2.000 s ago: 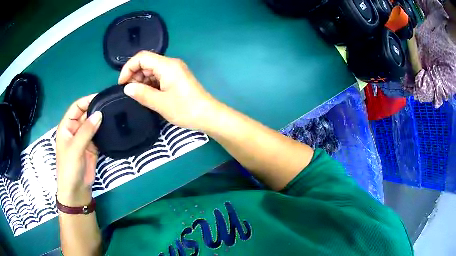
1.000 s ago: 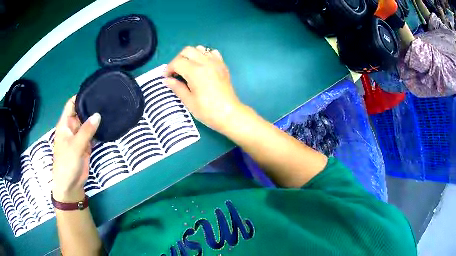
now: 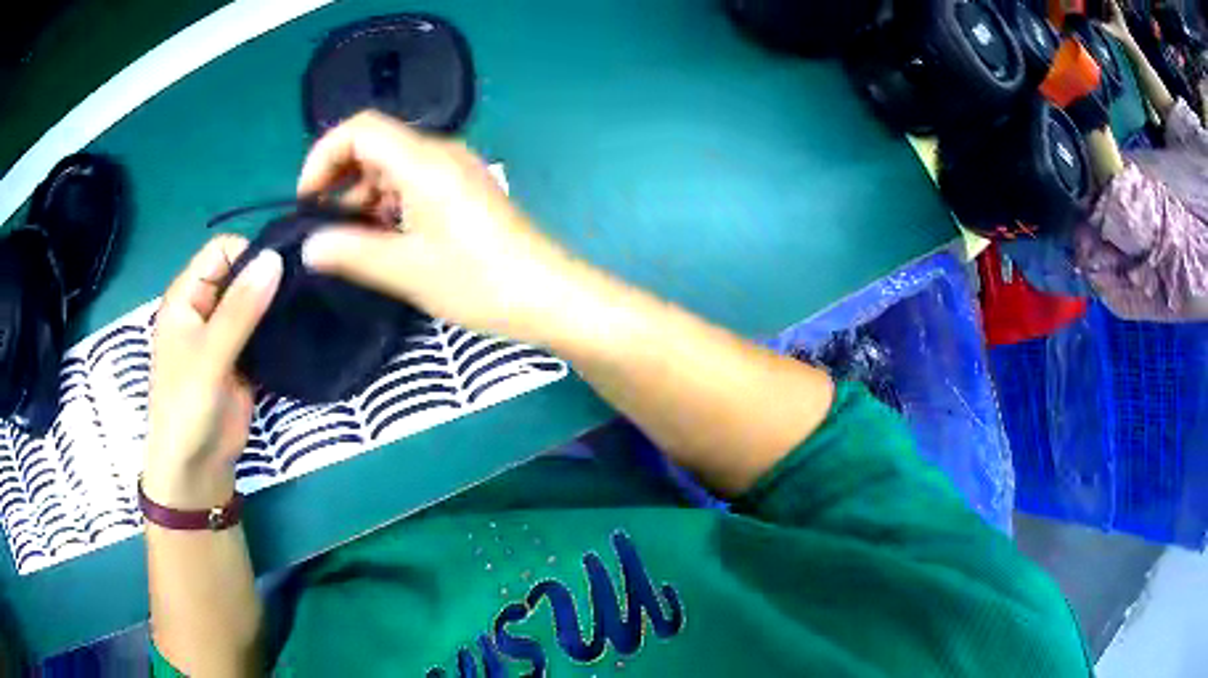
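Note:
My left hand [image 3: 205, 358] holds a black rounded end cover [image 3: 325, 338] by its left edge, above the strip sheet. My right hand [image 3: 411, 219] is over the cover's upper edge and pinches a thin black curved strip [image 3: 254, 209], whose free end sticks out to the left. My right hand hides part of the cover and strip, and is slightly blurred. The white sheet with columns of black arcs [image 3: 464, 364] lies on the green bench under my hands. Another black cover [image 3: 388, 73] lies flat beyond them.
Black covers [image 3: 80, 232] lean in a cluster at the left. Black speakers [image 3: 1020, 159] stand at the upper right beside another person's patterned sleeve [image 3: 1153, 245]. A blue-lined bin [image 3: 941, 384] sits below the bench edge, with blue crates [image 3: 1126, 411] farther right.
My right hand has moved left from the sheet's right part to the cover and now holds a strip. The cover in my left hand is now largely covered by my right hand.

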